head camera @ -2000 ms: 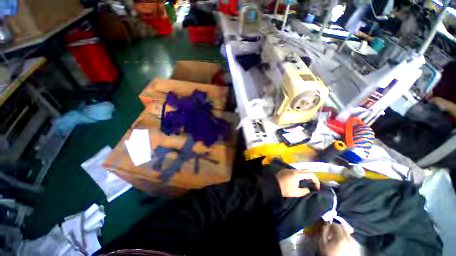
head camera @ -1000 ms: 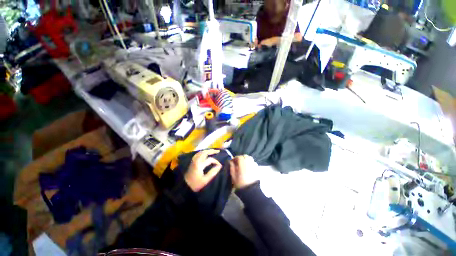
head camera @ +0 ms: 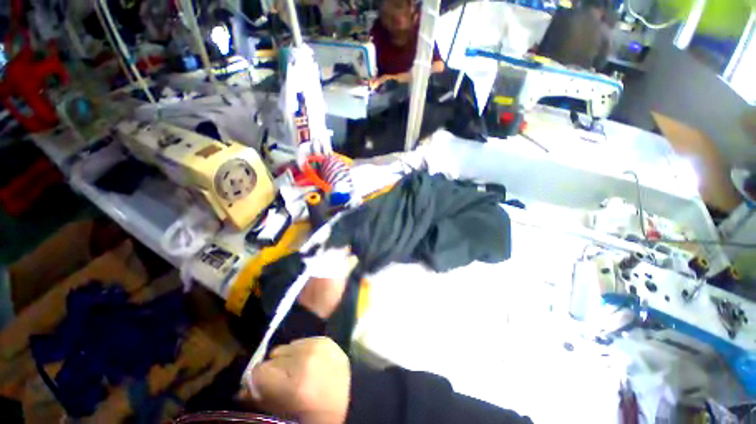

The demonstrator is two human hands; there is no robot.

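Observation:
The dark grey-black garment [head camera: 431,222] lies heaped on the white table, left of the machine. My left hand [head camera: 328,280] is at the garment's near left edge, closed on it; its fingers are blurred and overexposed. A narrow white strip [head camera: 286,303] runs taut from beside my left hand down to my right hand. My right hand [head camera: 305,377] is closed on the strip's lower end, near my body and below my left hand.
A white-and-blue sewing machine [head camera: 663,290] is at right. A cream machine [head camera: 211,174] stands at left, with an orange-handled tool [head camera: 312,174] and striped item beside it. Purple-navy pieces [head camera: 104,339] lie on a cardboard box [head camera: 41,290]. A person [head camera: 398,45] sits across the table.
The view has swung right. My right hand has moved away from the garment edge, down toward my body, drawing the white strip out long. My left hand stays by the garment.

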